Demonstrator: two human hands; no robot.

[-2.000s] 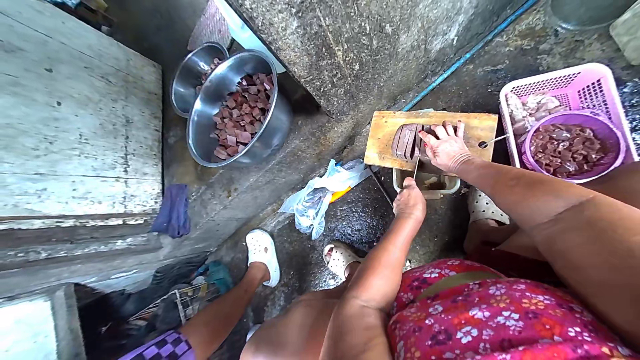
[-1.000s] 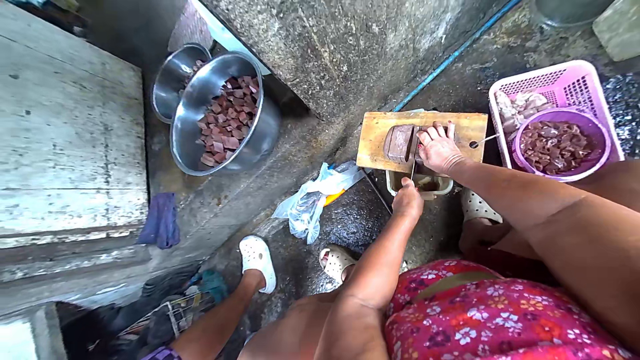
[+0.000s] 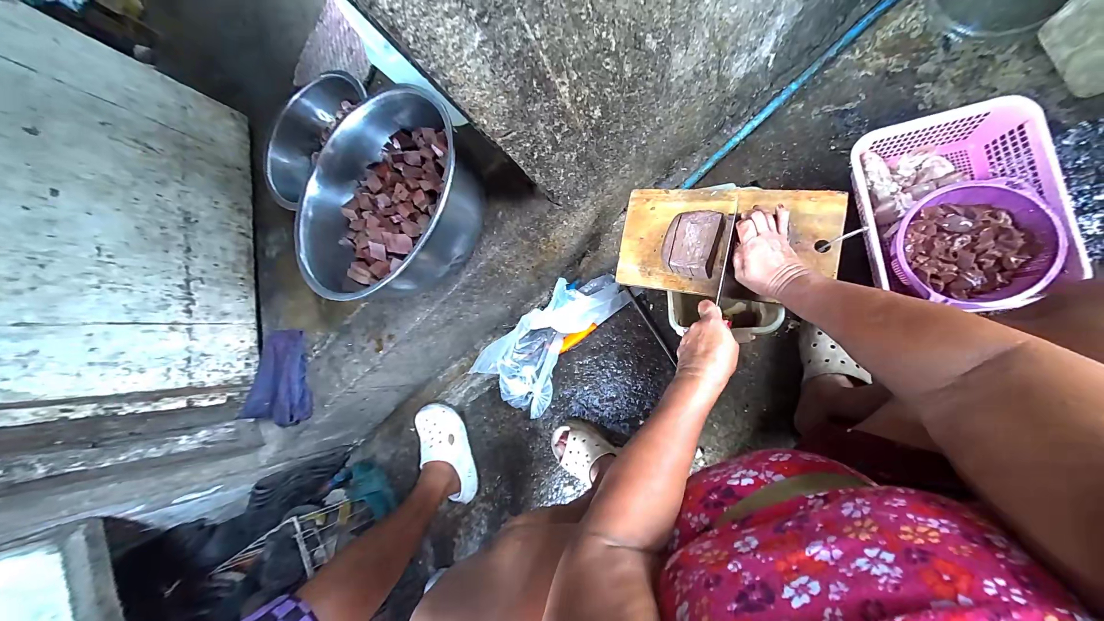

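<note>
A wooden cutting board (image 3: pixel 642 228) lies over a pale plastic container (image 3: pixel 763 321). My left hand (image 3: pixel 709 348) is closed around the handle of a knife (image 3: pixel 726 250), whose narrow blade crosses the board. Just left of the blade rests a dark reddish-brown block (image 3: pixel 695 242), perhaps meat or congealed blood, with a cut slice edge along its side. My right hand (image 3: pixel 766 259) lies palm down on the board to the right of the blade, fingers bent; what is under them is mostly hidden.
A pink basket (image 3: pixel 871 207) at the right holds pale meat and a purple colander (image 3: pixel 1054 259) of dark pieces. Cubes fill part of a large steel bowl (image 3: pixel 315 250), beside a smaller one (image 3: pixel 280 151). A plastic bag (image 3: pixel 526 358) lies on the wet floor. Another person's foot wears a white clog (image 3: pixel 447 448).
The right hand was against the block one second ago; now it is apart from it, across the blade. The knife stays in my left hand.
</note>
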